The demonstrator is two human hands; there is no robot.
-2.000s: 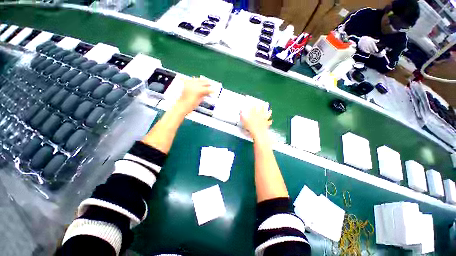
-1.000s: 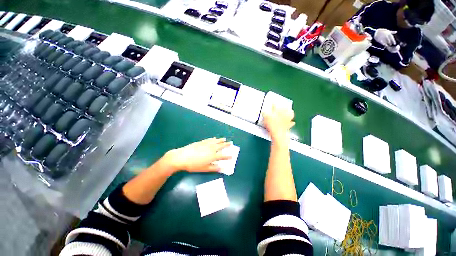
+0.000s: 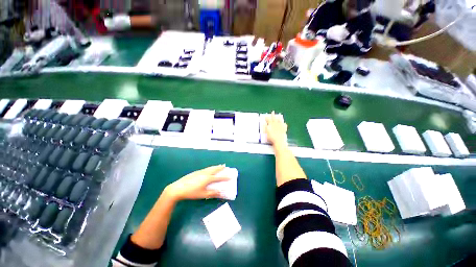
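Observation:
My left hand (image 3: 195, 184) lies over a small stack of white leaflets (image 3: 229, 183) on the green bench, its fingers on the stack; whether it grips them is not clear. A single leaflet (image 3: 222, 225) lies flat just below. My right hand (image 3: 275, 129) rests on a white box (image 3: 263, 136) on the rail, fingers over its top; its grip is partly hidden. Left of it stand a white box or lid (image 3: 246, 126) and an open box base (image 3: 223, 126) with white over its black inside. Another open base (image 3: 176, 121) shows a dark oval.
A clear tray of dark ovals (image 3: 62, 172) fills the left. Closed boxes (image 3: 376, 136) stand along the belt at right. Leaflets (image 3: 339, 202), rubber bands (image 3: 377, 221) and white bundles (image 3: 425, 193) lie on the right bench. A black case (image 3: 343, 100) is on the belt. Blurred workers are opposite.
My left hand has moved from the boxes down to the leaflet stack. My right hand has stayed at the box on the rail. The camera view has turned and levelled.

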